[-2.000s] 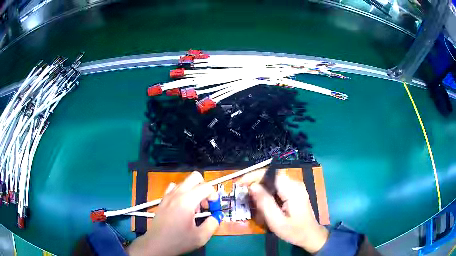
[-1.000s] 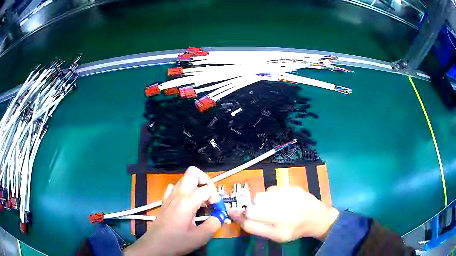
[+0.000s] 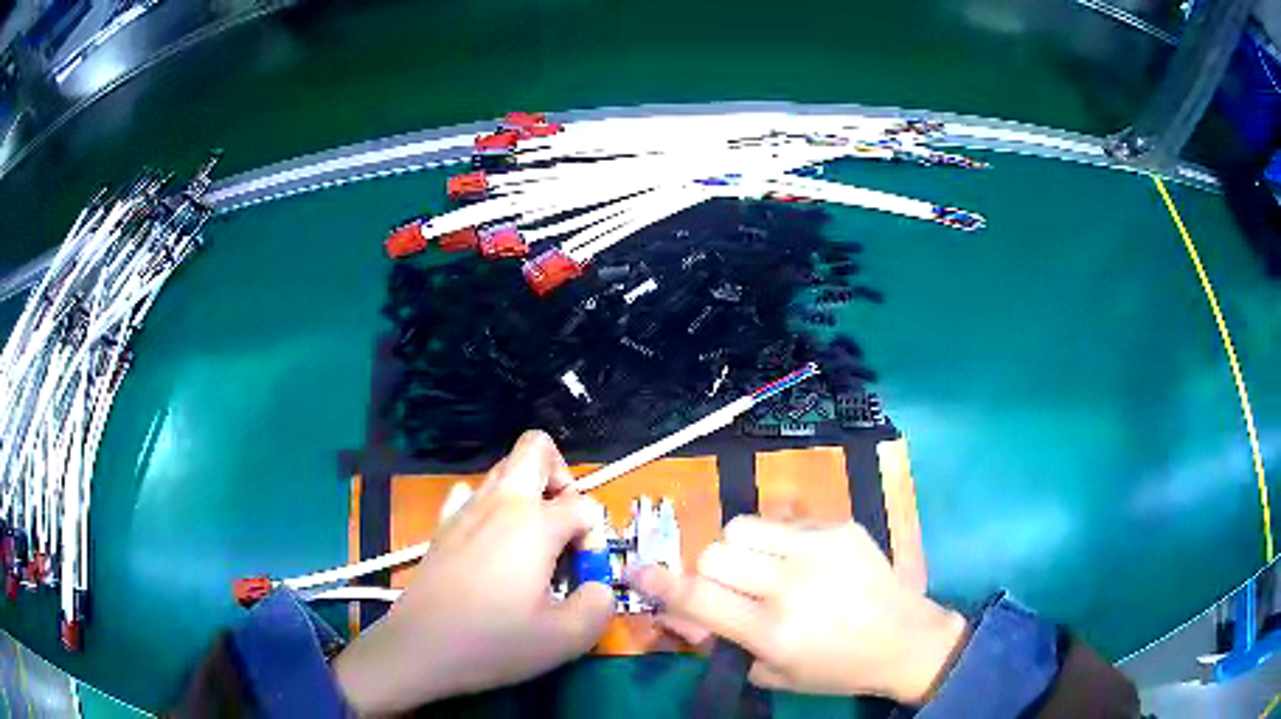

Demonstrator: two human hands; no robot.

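Observation:
A white-sleeved harness has a red connector (image 3: 254,589) at its left end. One white cable (image 3: 660,447) runs past my left hand (image 3: 485,590) up to thin coloured wire ends (image 3: 787,379) over the black heap. A second white branch goes under my left hand. That hand, with blue wraps on its fingertips, is closed at the left side of the silver fixture (image 3: 655,534); the wires in its fingers are mostly hidden. My right hand (image 3: 801,597) has its fingertips together at the fixture's lower right; what they hold cannot be made out. The fixture stands on the orange board (image 3: 804,485).
A heap of black housings (image 3: 618,337) lies behind the board. White cables with red connectors (image 3: 554,270) fan out behind it. A larger white harness bundle (image 3: 84,351) lies at far left. A metal rail and post stand at the back, with a yellow line at right.
My right hand has moved from beside the fixture to its lower right edge, its fingers drawing together. My left hand stays beside the fixture. The whole view has shifted slightly.

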